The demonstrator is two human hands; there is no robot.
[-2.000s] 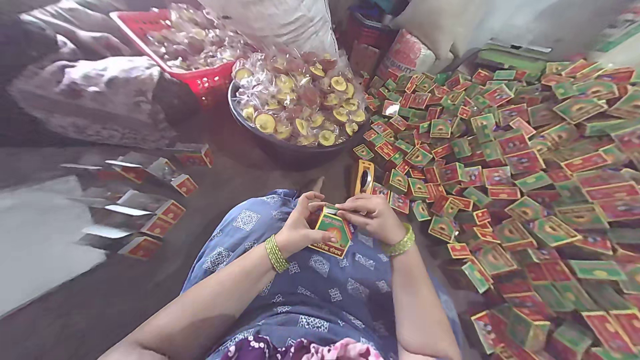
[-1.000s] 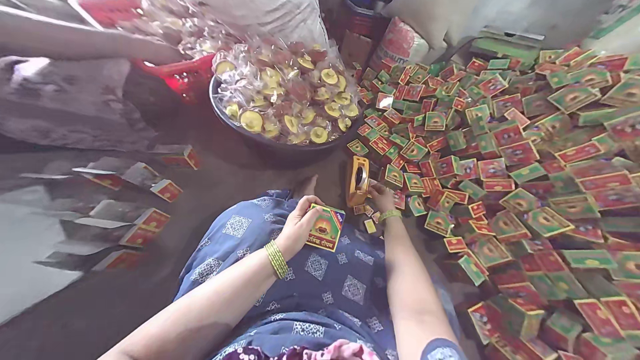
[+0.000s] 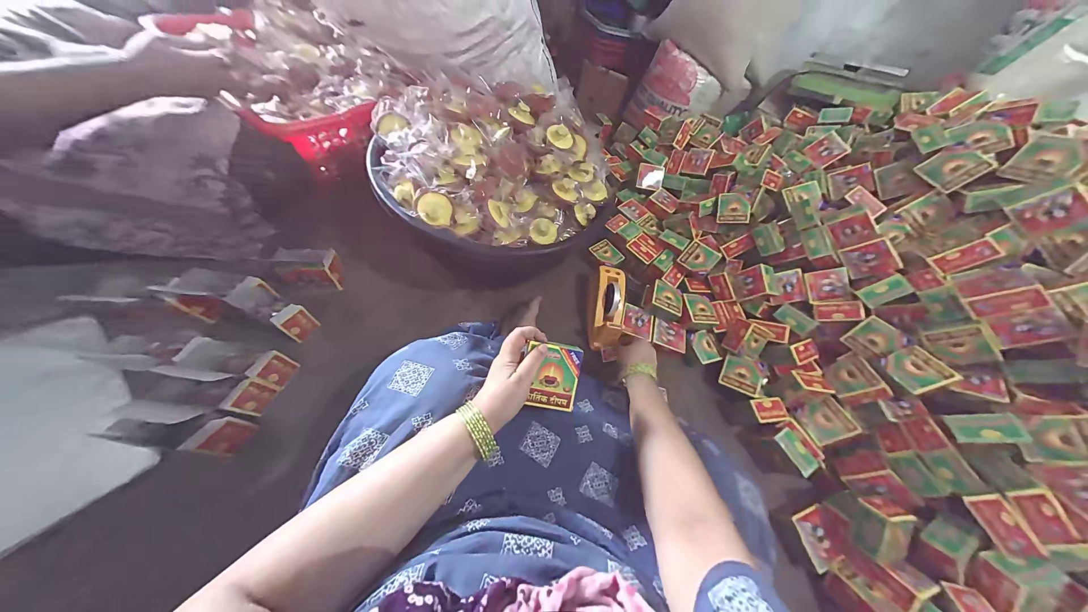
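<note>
Over my lap, my left hand (image 3: 512, 374) holds a small green printed cardboard box (image 3: 553, 376) by its upper left side, front face up. My right hand (image 3: 636, 353) is low beside an orange tape dispenser (image 3: 607, 308), which stands upright on the floor past my knee. Small printed cards or boxes (image 3: 667, 334) lie right by the fingers. The fingertips are partly hidden, so I cannot tell whether they grip anything.
A dark tub (image 3: 476, 255) of plastic-wrapped yellow and brown items stands ahead, with a red basket (image 3: 327, 132) behind it at the left. Many red and green boxes (image 3: 867, 255) cover the floor at right. Several open boxes (image 3: 274, 368) lie at left. Another person's arm (image 3: 102, 93) reaches in at upper left.
Two seconds ago both my hands were together at the green box. My right hand has left it and moved down beside the orange dispenser, while my left hand has kept the box.
</note>
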